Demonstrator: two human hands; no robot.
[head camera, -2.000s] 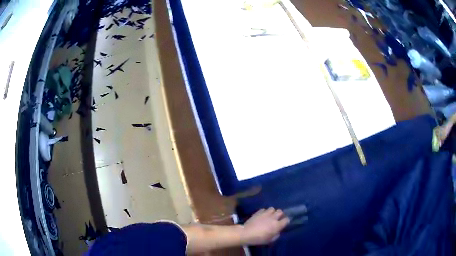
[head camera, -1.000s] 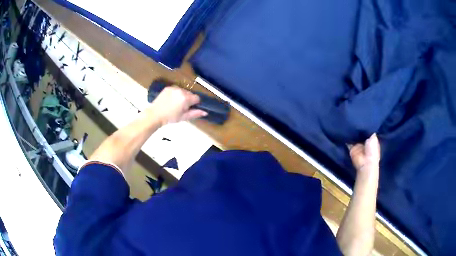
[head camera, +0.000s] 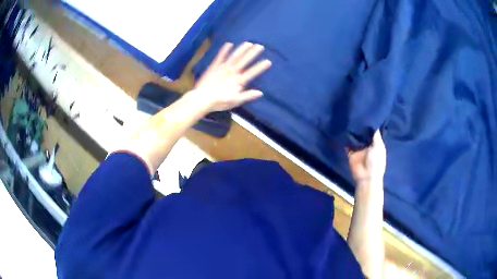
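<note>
Navy fabric (head camera: 305, 49) covers the table, flat at its left part and bunched in folds on the right. My left hand (head camera: 231, 76) is spread open, palm down, over the fabric's near left corner; I cannot tell if it presses on it. My right hand (head camera: 369, 158) is closed on the edge of the folded fabric near the table's front edge. A dark cloth-wrapped weight (head camera: 213, 123) lies on the brown table strip, partly hidden under my left forearm.
A white sheet (head camera: 144, 24) lies on a navy stack at the upper left. The brown wooden table (head camera: 272, 155) has a pale edge strip. Beyond a floor strip with dark scraps (head camera: 71, 90), a metal frame (head camera: 41, 190) and white top stand at the left.
My left hand has let go of the dark weight, which now lies on the table strip, and has moved up and right over the fabric. My right hand has shifted slightly left with the cloth.
</note>
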